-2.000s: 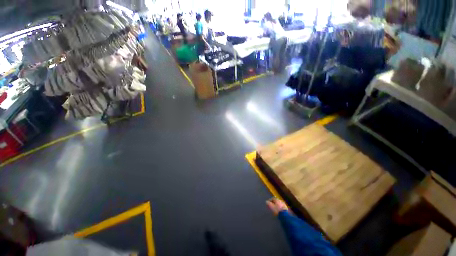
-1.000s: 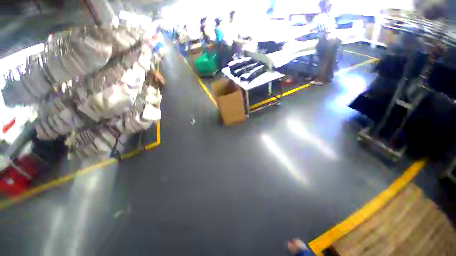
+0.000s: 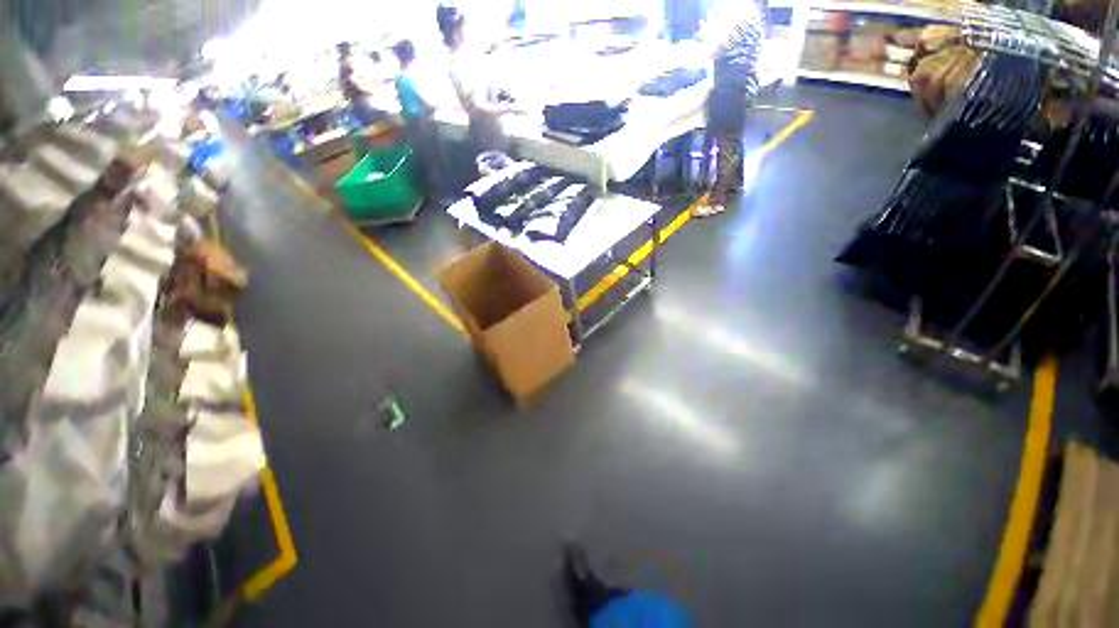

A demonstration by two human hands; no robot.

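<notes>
No hand of mine is in the picture. A bit of blue clothing and a dark shoe-like shape show at the bottom edge. Nearest in front of me, an open brown carton (image 3: 522, 331) stands on the floor, tilted in view, against the corner of a small white table (image 3: 589, 245). Its inside looks empty as far as it shows. Dark and white bag pieces (image 3: 530, 202) lie on the small table.
A rack of pale bags (image 3: 86, 380) fills the left side. A rack of black bags (image 3: 957, 196) stands at the right, with a wooden pallet (image 3: 1080, 552) at the lower right. A green tote (image 3: 380, 184), long worktables and several people are further back. Yellow lines mark the grey floor.
The view has moved forward and turned. The carton and small table are nearer, and the pallet has shifted to the right edge. My hand, seen earlier near the pallet, has left the picture.
</notes>
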